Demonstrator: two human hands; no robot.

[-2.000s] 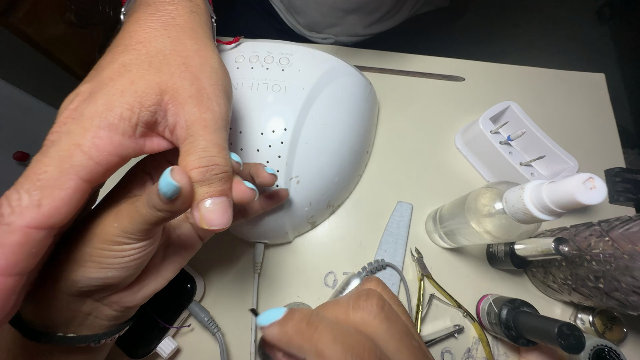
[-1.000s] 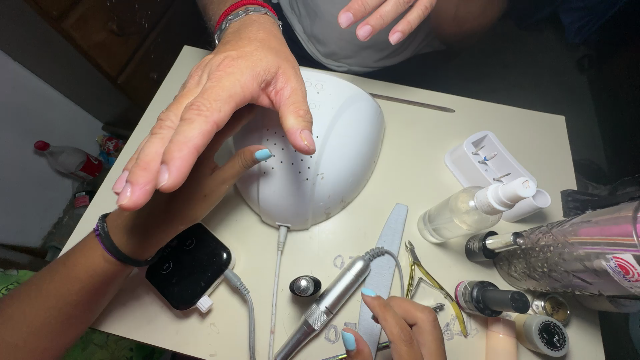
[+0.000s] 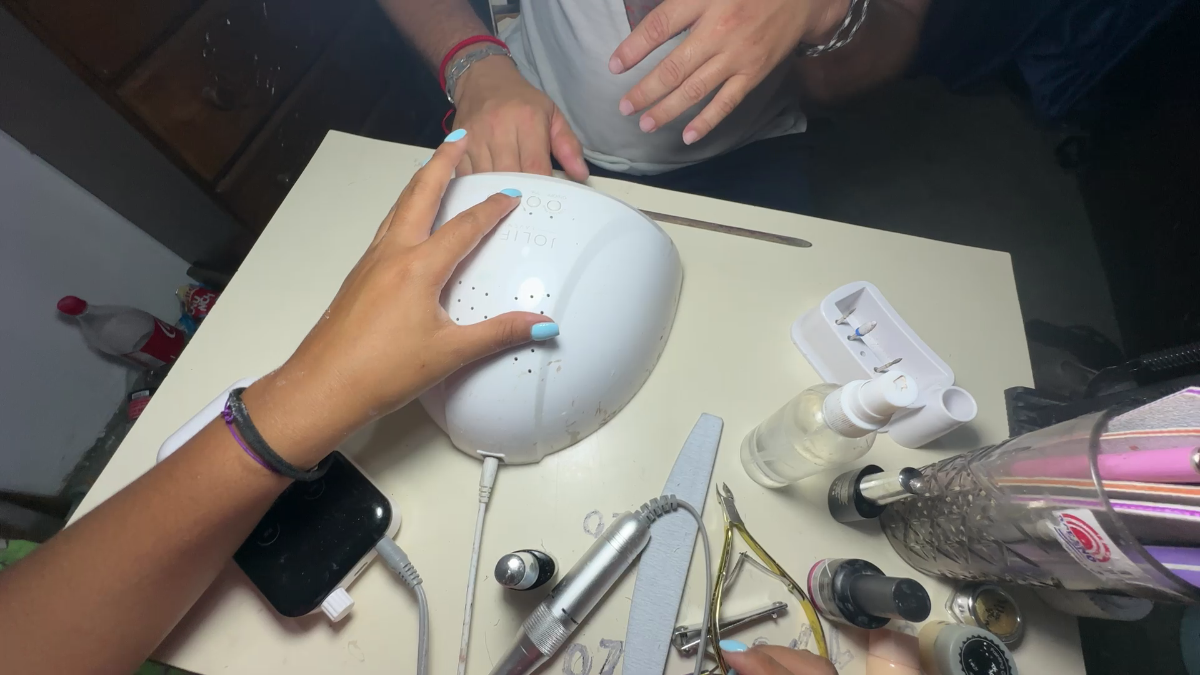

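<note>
My left hand [image 3: 394, 291], with light blue nails, lies spread on the white nail lamp [image 3: 600, 319], a finger at the lamp's buttons. At the bottom edge, my right hand [image 3: 773, 660] is mostly cut off; its fingertips are beside the handles of the gold-handled cuticle nippers [image 3: 764, 553], and whether it holds them cannot be told. Near it lie a nail clipper [image 3: 736, 626], a grey nail file [image 3: 677, 544] and a silver nail drill handpiece [image 3: 586, 581]. Across the table, another person's hand [image 3: 511, 127] rests behind the lamp, and their other hand [image 3: 703, 61] is raised.
A black-topped device [image 3: 314, 539] with a plugged cable sits under my left wrist. On the right stand a drill bit holder [image 3: 877, 328], a clear spray bottle [image 3: 797, 436], a polish bottle [image 3: 867, 592] and a tilted glass jar [image 3: 994, 506] of files. A metal pusher [image 3: 731, 228] lies behind.
My left hand was under the other person's hand; now it lies on top of the lamp. That person's hand has drawn back behind the lamp. My right hand has moved down toward the bottom edge.
</note>
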